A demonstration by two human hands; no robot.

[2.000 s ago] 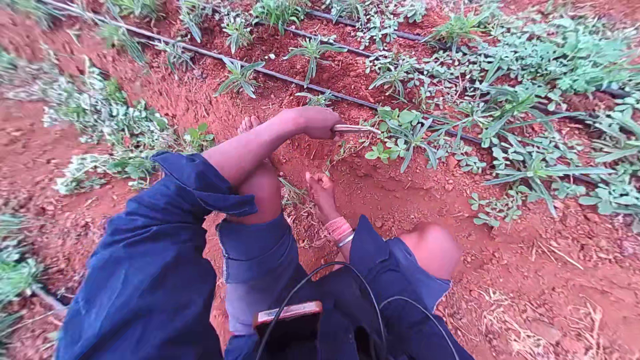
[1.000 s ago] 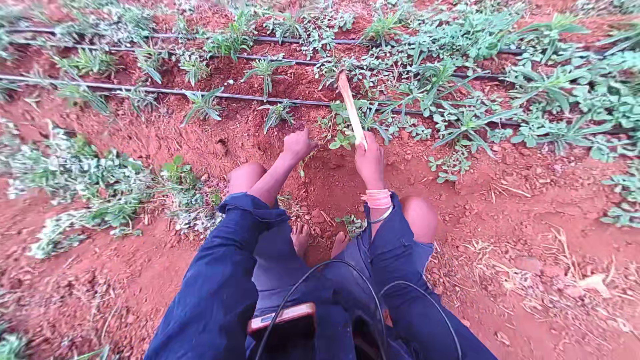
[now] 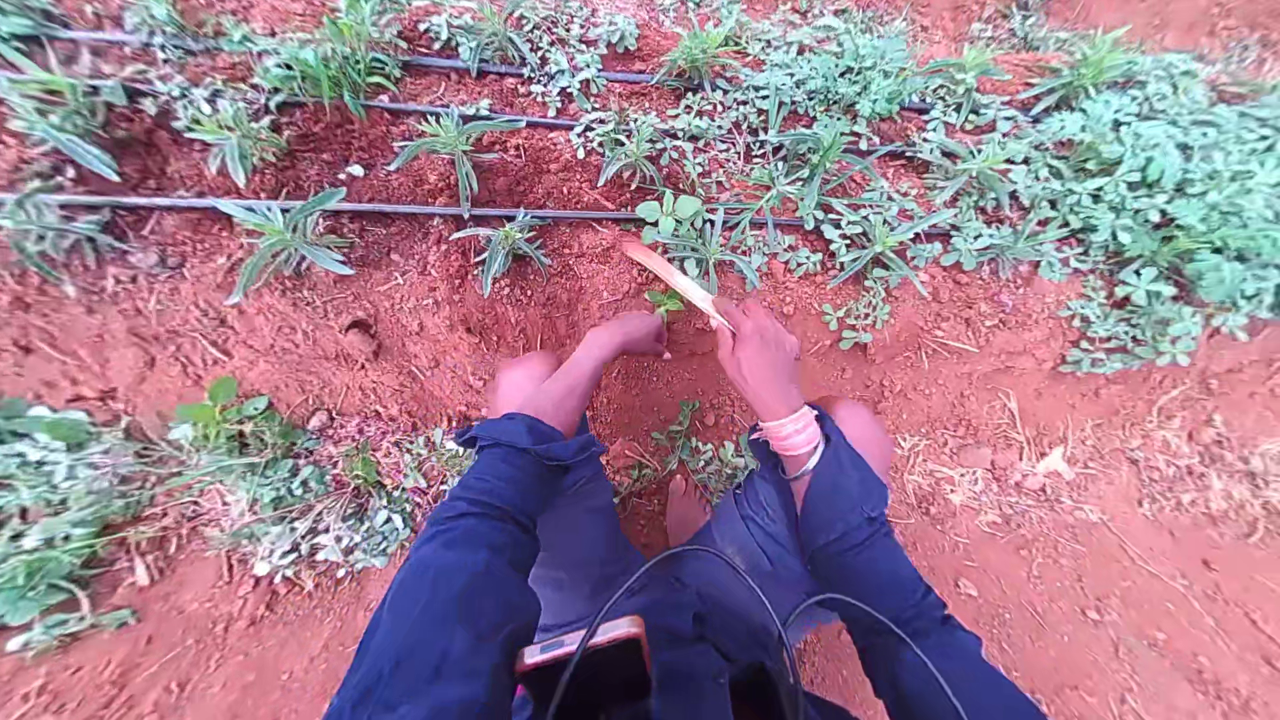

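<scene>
My right hand, with a pink band and a metal bangle at the wrist, grips a flat, pale wooden strip or handle. Its far end points up and left, close to the nearest black drip line. Left of it, my left hand is closed on a small green weed, whose leaves show above the fingers. Pulled greenery lies on the red soil between my knees, by a bare foot.
Narrow-leaved young plants stand along several drip lines. Dense low weeds spread at the right. A heap of uprooted weeds lies at the left. A phone and cables rest at my lap.
Greenery now lies between my knees, more than a second ago. The wooden strip, nearly upright a second ago, now slants to the left. My left hand has come nearer to the right.
</scene>
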